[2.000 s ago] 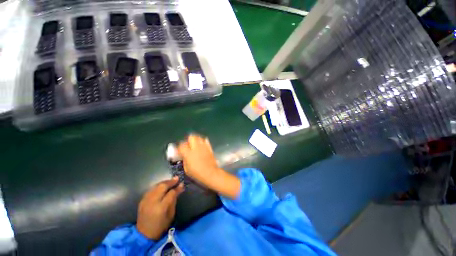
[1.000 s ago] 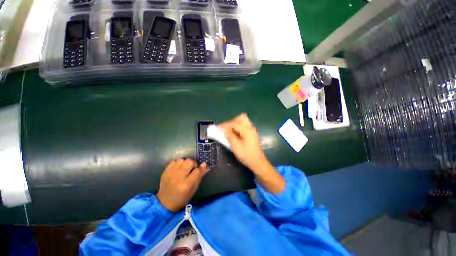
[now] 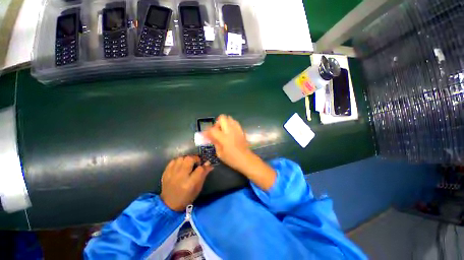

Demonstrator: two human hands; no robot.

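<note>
A black keypad phone (image 3: 205, 123) lies face up on the green bench mat (image 3: 102, 114), its screen end away from me. My left hand (image 3: 181, 182) is at its lower end, with fingertips on the keypad's bottom edge. My right hand (image 3: 229, 142) pinches a small white wiping cloth (image 3: 202, 138) and holds it over the phone between screen and keys. The cloth and my right fingers hide part of the phone.
A tray (image 3: 147, 65) of keypad phones stands at the back left. A solvent bottle (image 3: 304, 85), a yellow stick (image 3: 308, 108), a white card (image 3: 299, 130) and a dark smartphone (image 3: 341, 92) on a white booklet lie right. Stacked trays (image 3: 412, 96) stand far right.
My right hand with the cloth has moved left and down across the phone, from the screen towards the keys. My left hand stays at the phone's lower end. The view has shifted slightly.
</note>
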